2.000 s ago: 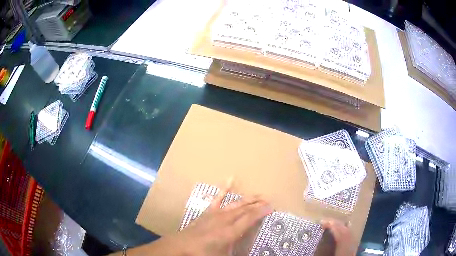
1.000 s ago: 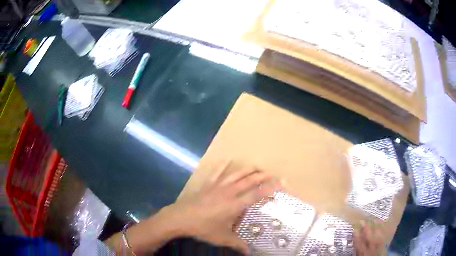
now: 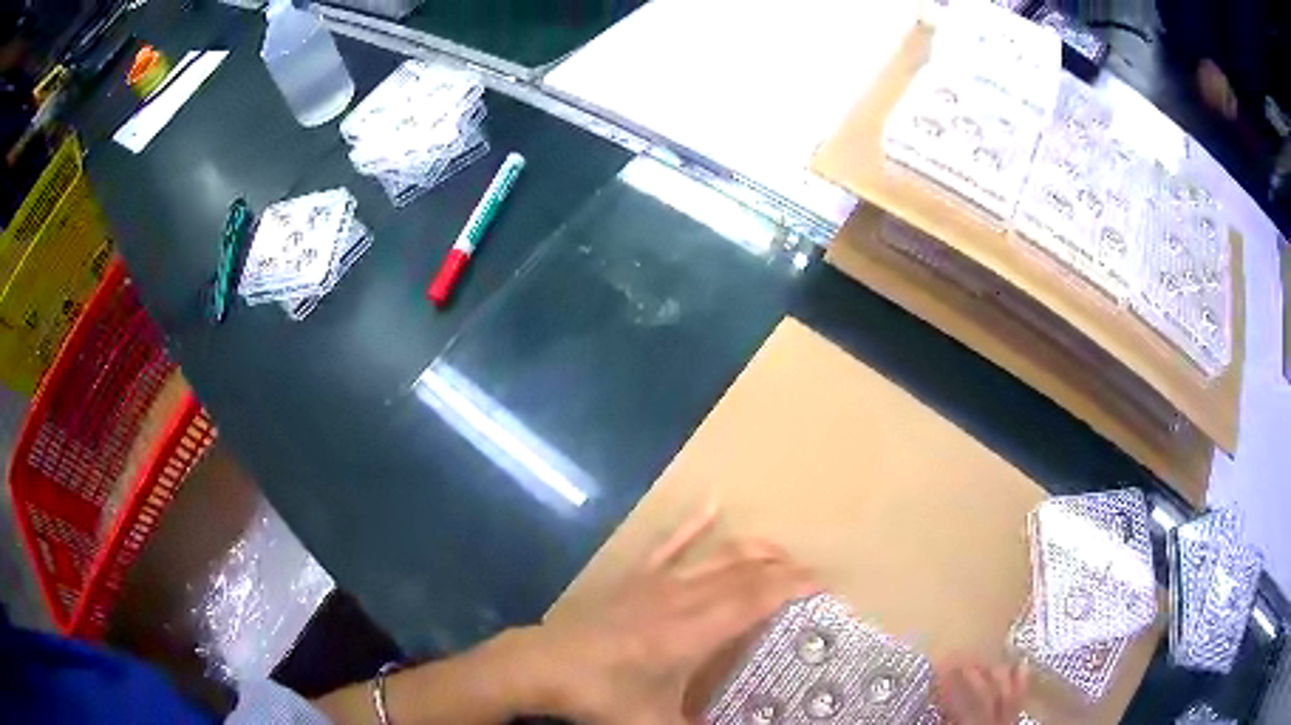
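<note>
A clear, dotted lens plate (image 3: pixel 825 677) with round spots lies at the lower edge of the view, over the brown cardboard sheet (image 3: pixel 835 453). My left hand (image 3: pixel 680 609) is spread with its fingers over the sheet and touches the plate's left side; its thumb is hidden. My right hand (image 3: pixel 983 691) is at the plate's right side, mostly cut off by the lower edge, only fingers showing. A small pile of lens plates (image 3: pixel 1090 588) lies on the sheet's right corner. Another pile (image 3: pixel 1212 588) stands just right of it.
A layered stack of plates and boards (image 3: pixel 1048 170) stands on the white surface (image 3: pixel 708 85) behind. Two plate piles (image 3: pixel 415 125), (image 3: pixel 302 248), a red-ended marker (image 3: pixel 477 230), a dark green pen (image 3: pixel 228 258) and a squeeze bottle (image 3: pixel 306 64) are at left. Red (image 3: pixel 106 439) and yellow (image 3: pixel 43 262) crates stand lower left.
The view has swung left, so everything sits further right. Two plates showed between my hands a second ago; one shows now. My hands remain at either side.
</note>
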